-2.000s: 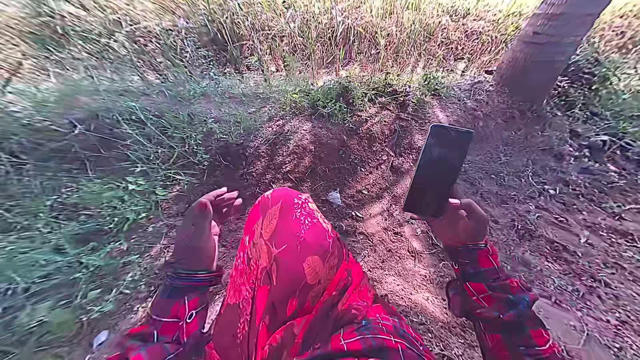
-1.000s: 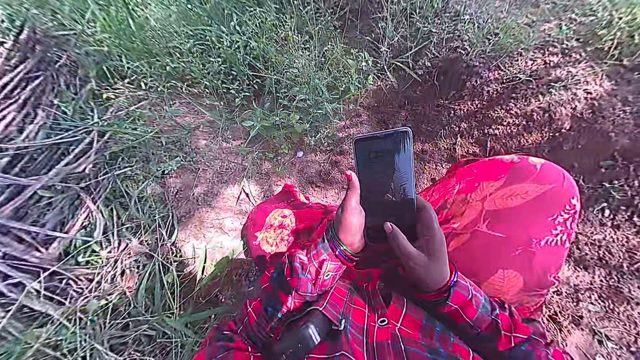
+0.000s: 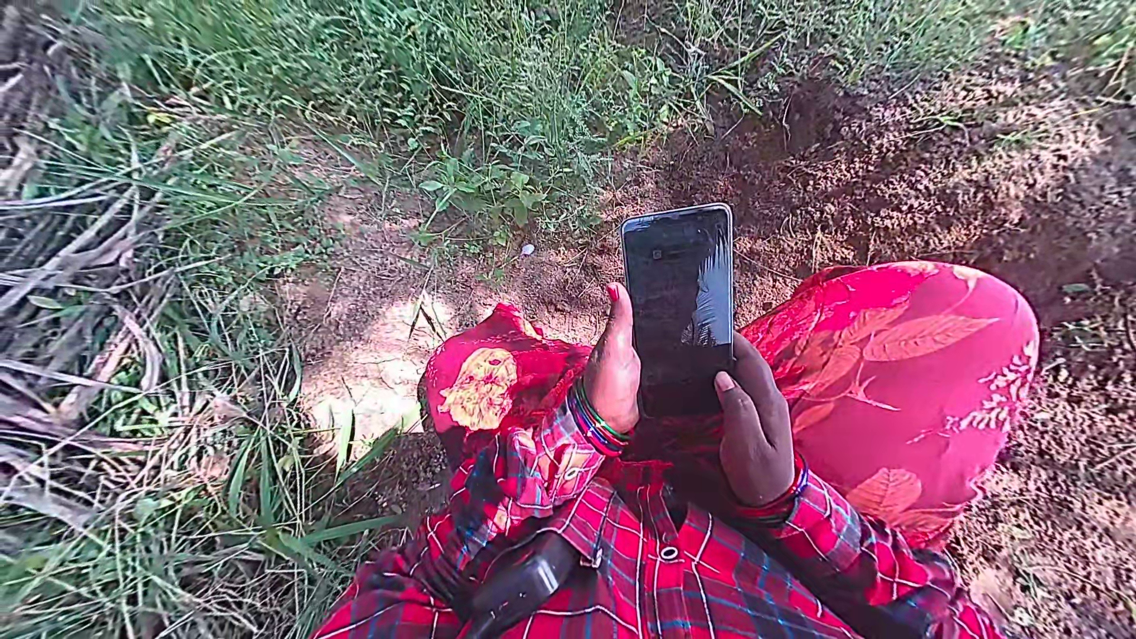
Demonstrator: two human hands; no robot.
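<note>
A dark smartphone stands nearly upright above my lap, its glossy face toward me with pale reflections on it. My right hand grips its lower right edge, thumb at the front. At its lower left edge is my left hand, thumb raised; its other fingers are hidden, so whether they grip the phone cannot be told. Bangles circle both wrists, below them the sleeves of a red plaid shirt. Red leaf-patterned cloth covers my bent legs.
Green grass and weeds grow ahead. Dry stalks lie at the left among grass. Bare reddish soil shows at the right and around my legs. A black object rests against the shirt front.
Two seconds ago my left hand was apart from the phone; now it is against the phone's left edge. The phone has come in over my lap. The view has swung strongly.
</note>
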